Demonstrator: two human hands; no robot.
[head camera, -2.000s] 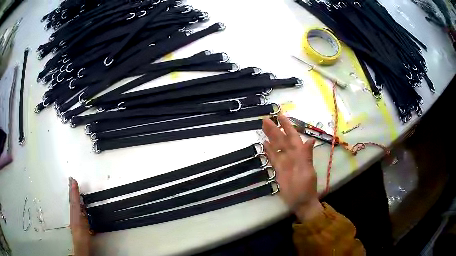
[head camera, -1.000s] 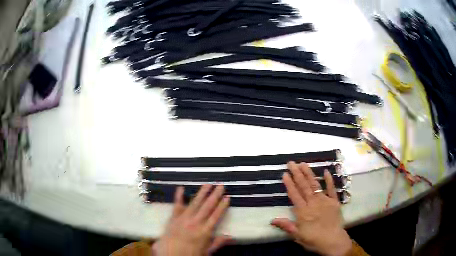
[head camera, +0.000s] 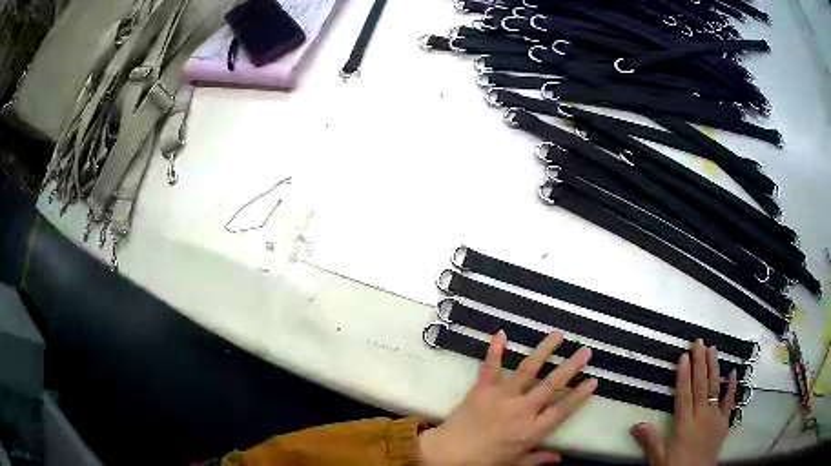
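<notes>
Several black webbing straps (head camera: 583, 314) lie side by side near the table's front edge, with a silver D-ring (head camera: 437, 335) at their left ends and rings at their right ends. My left hand (head camera: 510, 405) lies flat with fingers spread over the lower straps, left of their middle. My right hand (head camera: 697, 414) lies over the straps near their right ends, fingers pointing up. Neither hand grips a strap; both rest on top.
A large pile of black straps (head camera: 638, 68) lies at the upper right. Grey-beige straps with hooks (head camera: 128, 164) lie at the left. A dark rectangular object (head camera: 266, 32) sits on a pinkish pad (head camera: 273, 73). A single black strap (head camera: 366, 36) and snips (head camera: 799, 369) are also in view.
The view has swung left, bringing the beige straps into fuller view. From the strap ends, my hands have come onto the straps and stay flat there, while the yellow tape roll has left the view.
</notes>
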